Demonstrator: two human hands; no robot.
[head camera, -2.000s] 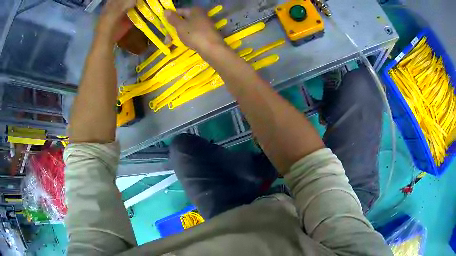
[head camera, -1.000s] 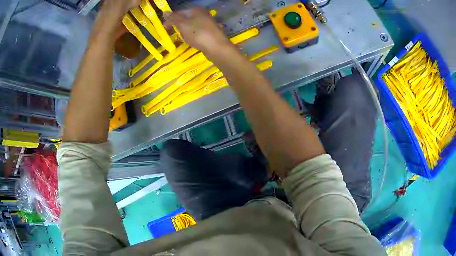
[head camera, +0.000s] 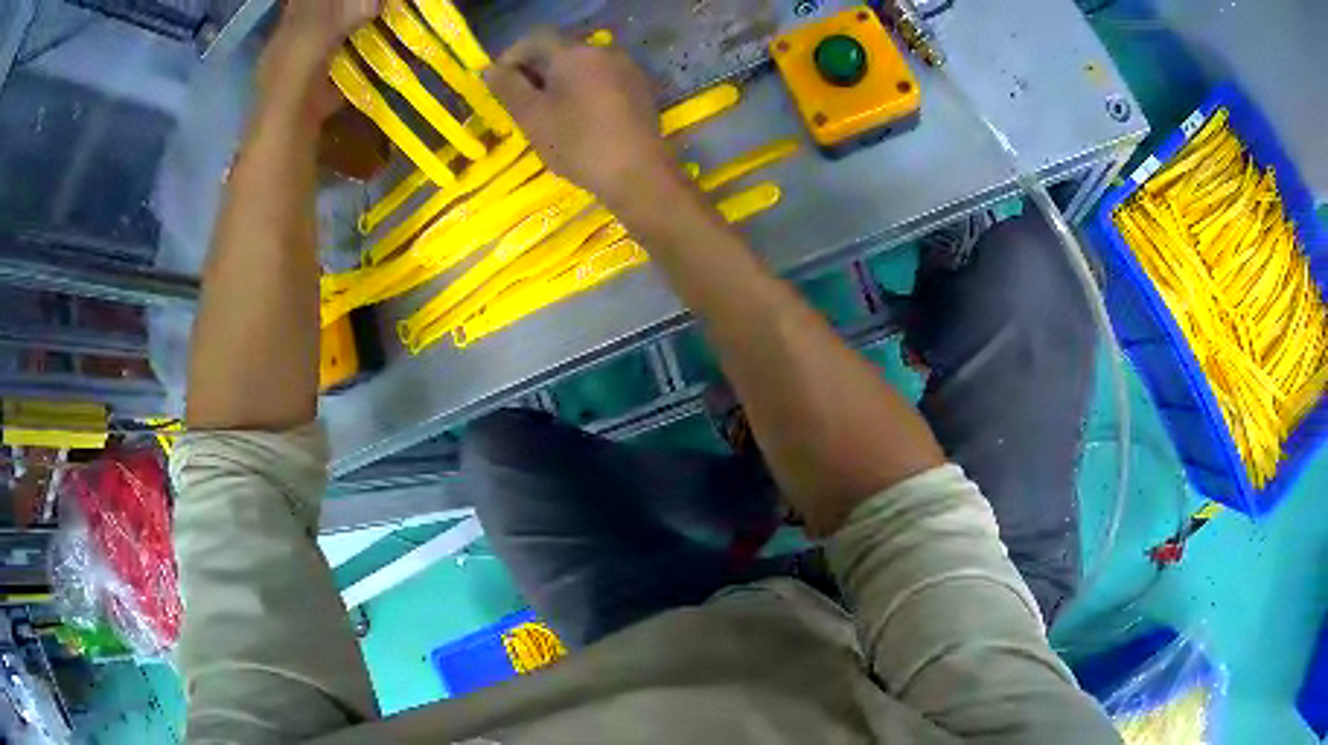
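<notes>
Several yellow straps (head camera: 412, 90) lie fanned side by side at the top of the view, their near ends pointing towards me. My left hand (head camera: 316, 41) is at their left side, partly cut off by the top edge; its fingers are hidden. My right hand (head camera: 583, 117) is at their right side, fingers bent close to the rightmost strap; whether it grips a strap is unclear. A loose pile of yellow straps (head camera: 503, 240) lies on the grey bench (head camera: 859, 197) below and between my forearms.
A yellow box with a green button (head camera: 840, 61) stands right of my right hand; another yellow box (head camera: 338, 352) is partly covered at left. A clear hose (head camera: 1085, 262) hangs over the bench's right edge. A blue tote (head camera: 1172, 393) of yellow straps stands at right.
The fanned straps are spread a little more evenly, with more of the leftmost one showing. Both hands have stayed near them, with small shifts. The whole view has shifted slightly.
</notes>
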